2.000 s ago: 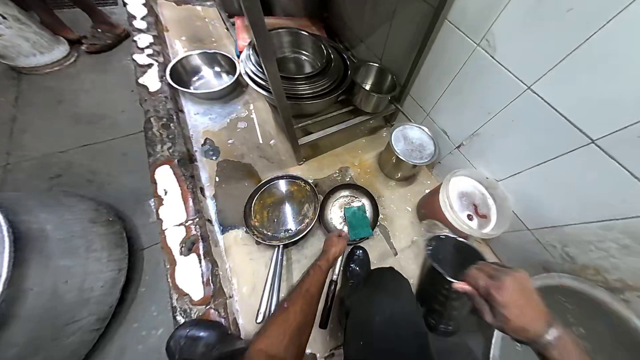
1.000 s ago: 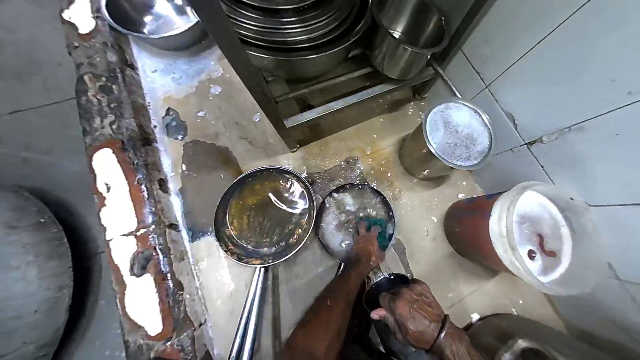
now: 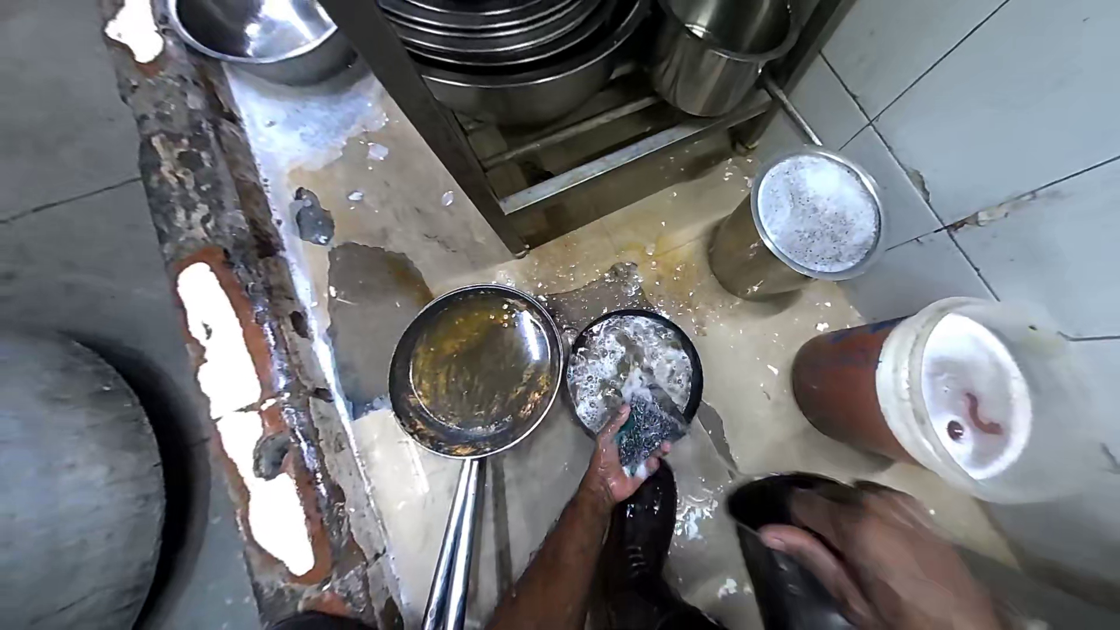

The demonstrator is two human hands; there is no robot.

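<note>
My left hand [image 3: 623,468] holds a green scrubbing pad [image 3: 632,437] with a dark metallic scourer [image 3: 652,422] at the near rim of a small frying pan [image 3: 617,350], which holds foamy water. Beside that pan, on the left, a larger frying pan [image 3: 477,372] with a stained inside lies flat, its metal handle toward me. At the lower right my right hand [image 3: 866,542], blurred, grips a dark jug [image 3: 779,560] by its upper part. The small pan's handle is hidden.
A metal rack [image 3: 595,175] with stacked steel basins [image 3: 516,79] and a steel pot [image 3: 709,70] stands ahead. On the right are a foam-filled steel vessel [image 3: 818,214] and a plastic bucket [image 3: 901,394] by the tiled wall. A steel bowl [image 3: 271,35] sits upper left, near a broken ledge [image 3: 236,376].
The jug, over the small pan's near side one second ago, has moved right with my right hand. The small pan now holds more foamy water than two seconds ago. The view has moved closer.
</note>
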